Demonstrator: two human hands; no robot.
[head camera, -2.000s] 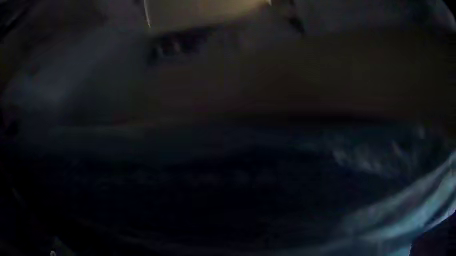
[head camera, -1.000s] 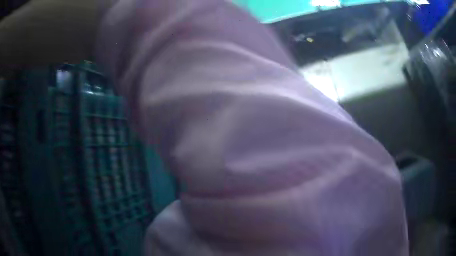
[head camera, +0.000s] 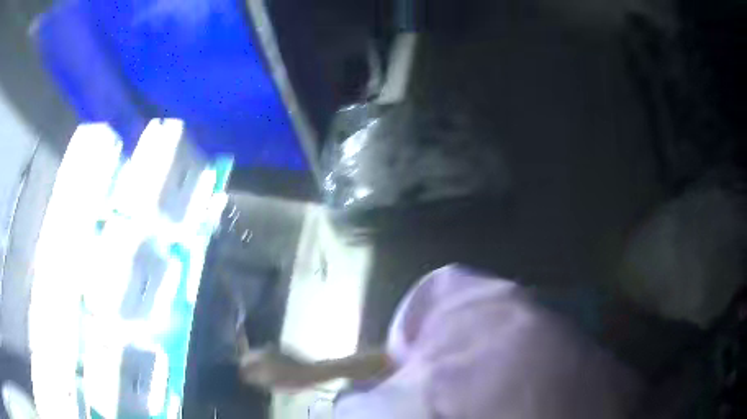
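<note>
The view is tilted and blurred. A bare hand, which looks like my left hand (head camera: 277, 371), reaches from a pink sleeve (head camera: 500, 352) at the lower right toward the dark strip beside the bench. A thin pale line shows at its fingertips; whether it holds anything cannot be told. Several white units (head camera: 151, 176) stand on the green mat (head camera: 187, 286) along the left side, washed out by glare, left of and apart from the hand. My right hand is not in view.
Blue sheeting or a bin (head camera: 192, 74) fills the upper left. Shiny clear plastic (head camera: 352, 155) lies near the top centre. A pale panel (head camera: 323, 286) runs behind the forearm. The right side is very dark.
The view has turned: the mat has passed from the top to the left. The large sleeve has drawn back to the lower right, and the hand now shows. The teal crates have left the view.
</note>
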